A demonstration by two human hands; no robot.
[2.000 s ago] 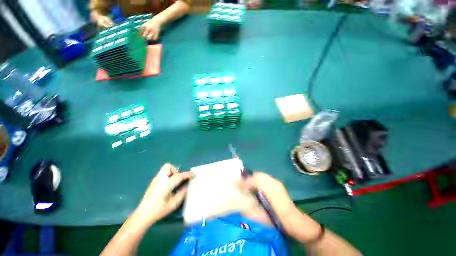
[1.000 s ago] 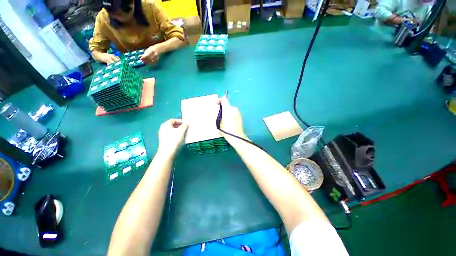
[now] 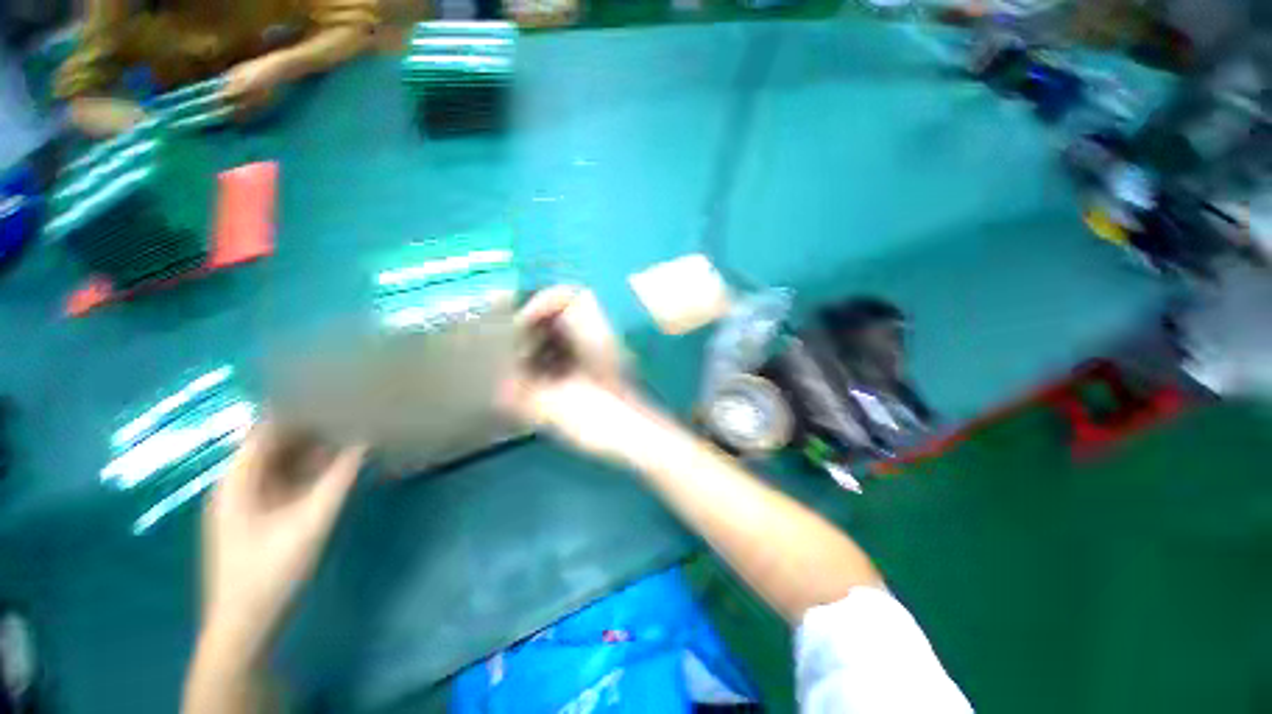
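The frame is blurred. My left hand (image 3: 279, 488) and my right hand (image 3: 579, 374) hold a flat backing board (image 3: 405, 391) between them, above the mat. The board looks grey-tan, with a dark line along its near edge; whether a panel lies against it cannot be told. A dark thing, perhaps the soldering iron handle, shows in my right fingers. The stacked PCB panels (image 3: 444, 279) stand just beyond the board, which hides their lower part.
A single panel (image 3: 182, 444) lies at left. At right are a cardboard piece (image 3: 679, 293), clear plastic bag (image 3: 749, 328), solder reel (image 3: 746, 414) and black soldering station (image 3: 865, 363). A coworker's hands (image 3: 258, 81) are by a stack on a red mat (image 3: 247, 212). Another stack (image 3: 460, 84) stands behind.
The board was flat on top of the middle panel stack; now both hands hold it nearer me, off the stack, whose white squares show again. The view has swung right.
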